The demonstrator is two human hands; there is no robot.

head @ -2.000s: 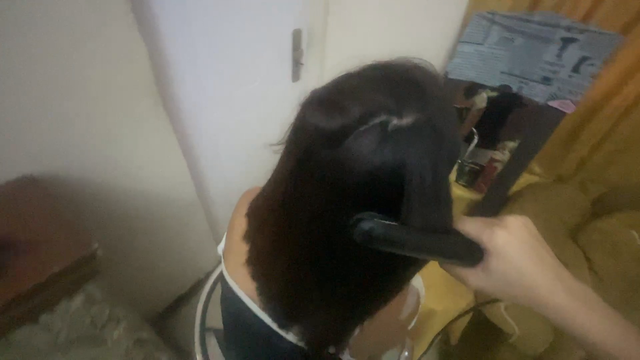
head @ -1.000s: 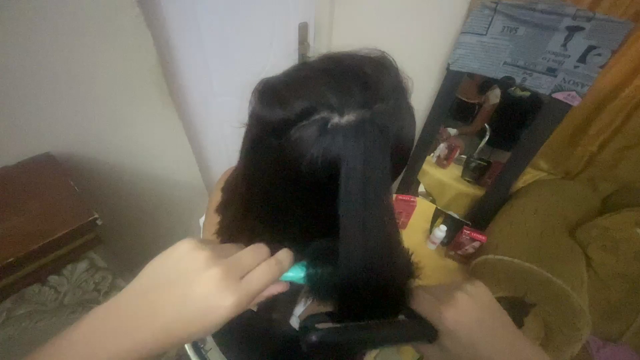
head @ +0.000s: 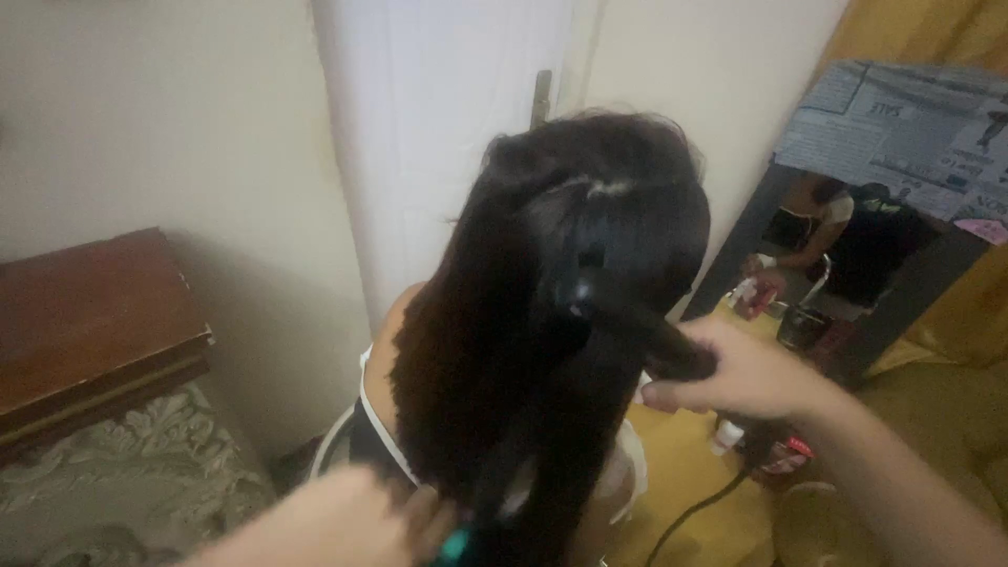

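Note:
A person with long dark hair [head: 488, 315] sits with their back to me. My right hand [head: 732, 366] grips a black hair straightener [head: 654, 331], whose plate end lies at the hair on the back of the head; whether its plates are closed is hard to tell. At the lower ends of the hair, my blurred left hand [head: 378, 512] holds a teal comb or brush [head: 455, 543], mostly hidden by the hair and the frame's lower edge. A dark cord [head: 693, 508] hangs below my right hand.
A mirror [head: 819, 260] with printed paper stands at the right, beside a yellow-covered table [head: 685, 465] bearing a white bottle [head: 728, 437] and a red package [head: 787, 455]. A brown wooden furniture top [head: 94, 307] is at the left. Behind the person is a white door [head: 449, 142].
The straightener has risen from the hair ends to the back of the head with my right hand. My left hand, with the teal tool, has moved lower.

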